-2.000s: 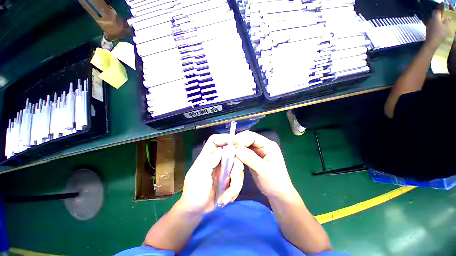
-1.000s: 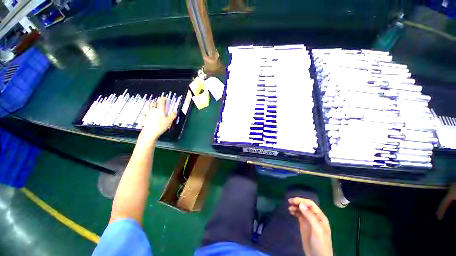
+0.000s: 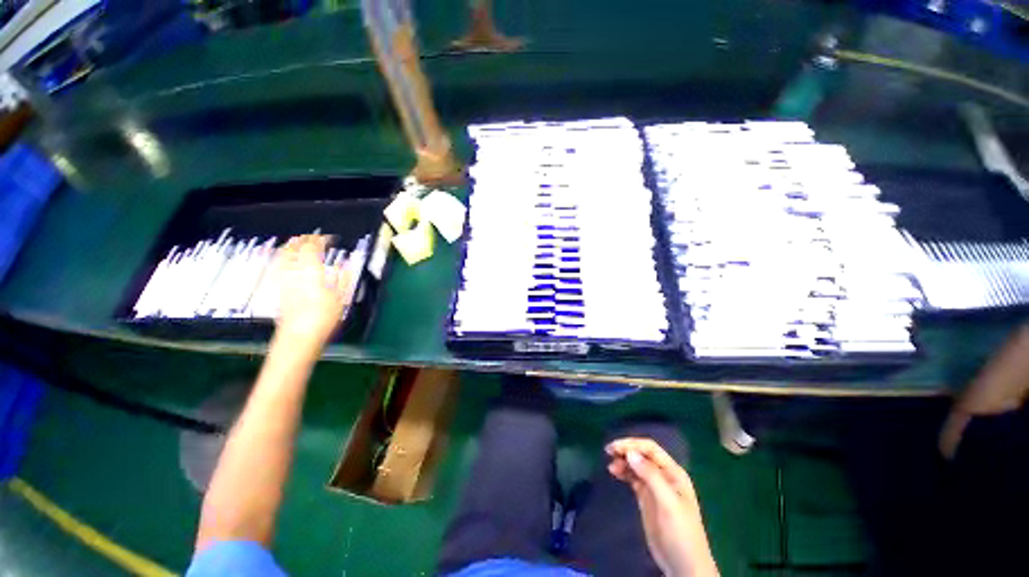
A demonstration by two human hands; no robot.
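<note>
My left hand (image 3: 307, 291) is over the left black tray (image 3: 260, 206), its fingers down on the row of slim white tubes (image 3: 226, 282). The fingertips are blurred, so I cannot tell whether they hold a tube. My right hand (image 3: 663, 490) is over my lap at the lower middle, partly cut off by the bottom edge. Its thumb and fingers are loosely curled together. I cannot see whether something tiny is between the fingertips.
Two black trays packed with white tubes (image 3: 615, 237) stand at centre and right. Yellow and white paper pieces (image 3: 414, 242) lie beside the left tray, near a brown post (image 3: 420, 124). An open cardboard box (image 3: 415, 445) is below the bench. A neighbour's hand (image 3: 993, 378) shows at right.
The tube that was between both hands over my lap is gone from there. My left hand has moved to the left tray and stayed there. The view has turned left.
</note>
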